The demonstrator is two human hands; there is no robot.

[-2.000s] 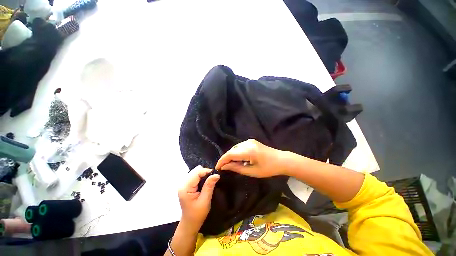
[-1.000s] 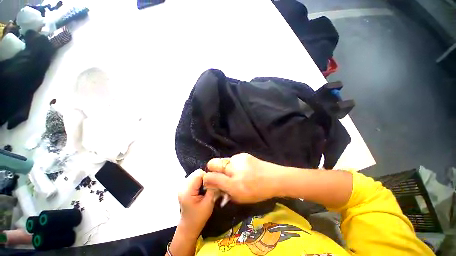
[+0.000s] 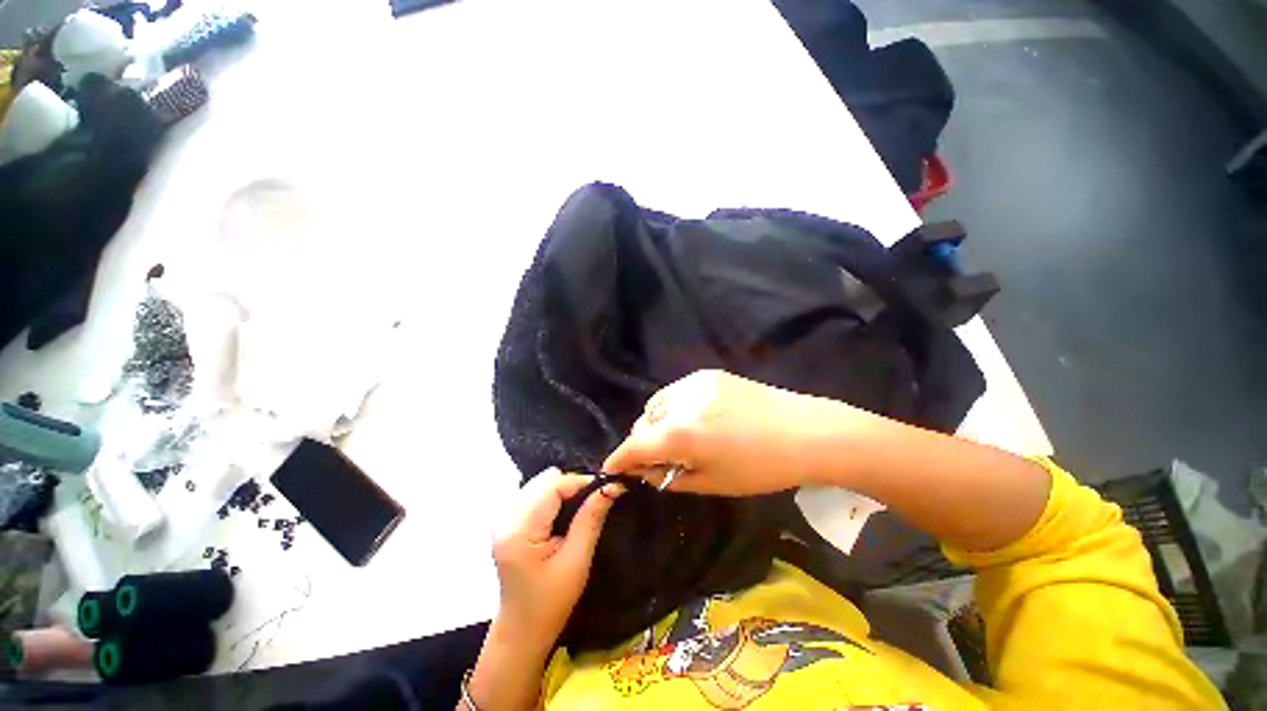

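The black garment [image 3: 750, 292] lies bunched on the front of the table and over the wearer's lap. My left hand [image 3: 545, 542] pinches a fold of it between thumb and fingers. My right hand [image 3: 709, 431] is at the same fold, its fingertips close to the left ones. A small pale, shiny piece [image 3: 670, 478] shows at my right palm; I cannot tell what it is. No needle or thread can be made out at the fingertips.
On the white table [image 3: 459, 125] lie a smartphone [image 3: 338, 500], small black fasteners [image 3: 250, 497], black thread cones [image 3: 170, 597], a pink cone [image 3: 53, 649], a silvery speckled heap [image 3: 160, 347] and a blue-green bottle [image 3: 49, 436]. A black crate [image 3: 1142, 535] stands at right.
A second ago my right hand lay lower, against the left fingers; it has moved up and right, exposing the pinched fold. The left hand keeps its pinch. The whole view has shifted slightly.
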